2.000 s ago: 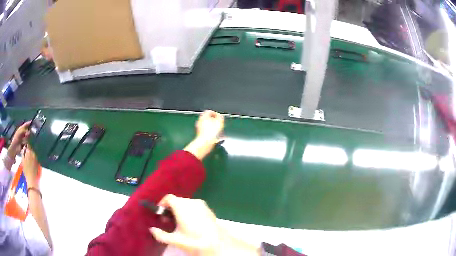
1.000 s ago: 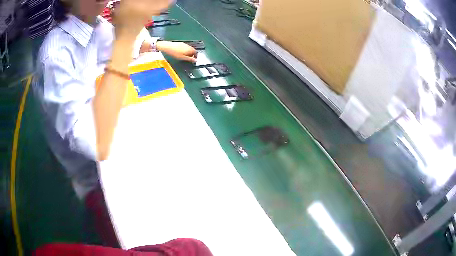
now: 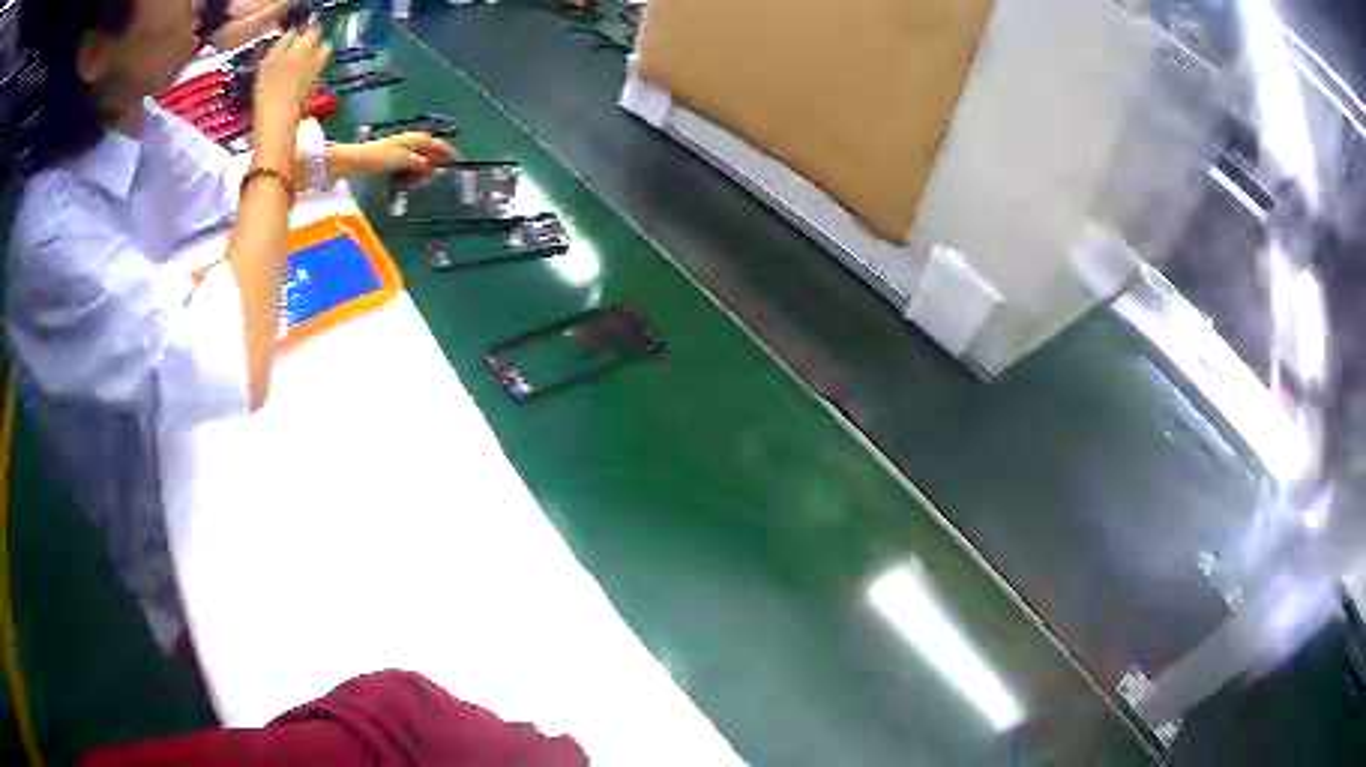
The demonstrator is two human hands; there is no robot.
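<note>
A phone middle frame (image 3: 574,352), black with a large open window, lies on the green conveyor belt (image 3: 659,465) nearest in front of me. Farther up the belt lie more frames, one a little beyond it (image 3: 498,241) and another (image 3: 456,191) beside the neighbour's hand. Neither of my hands is in view. Only a dark red sleeve (image 3: 390,727) of mine shows at the bottom edge, lying over the white work sheet (image 3: 345,517).
A neighbour in a pale shirt (image 3: 105,285) sits at the left, one hand raised and one over the belt. An orange tray (image 3: 393,277) with blue inside stands beside them. Red items (image 3: 210,102) lie beyond. A tan board (image 3: 817,90) and a grey post (image 3: 1251,644) stand at the right.
The view has turned left since the first frame, and both my hands have left it. Since the second, the neighbour's raised hand has lowered and the frames appear farther left and higher.
</note>
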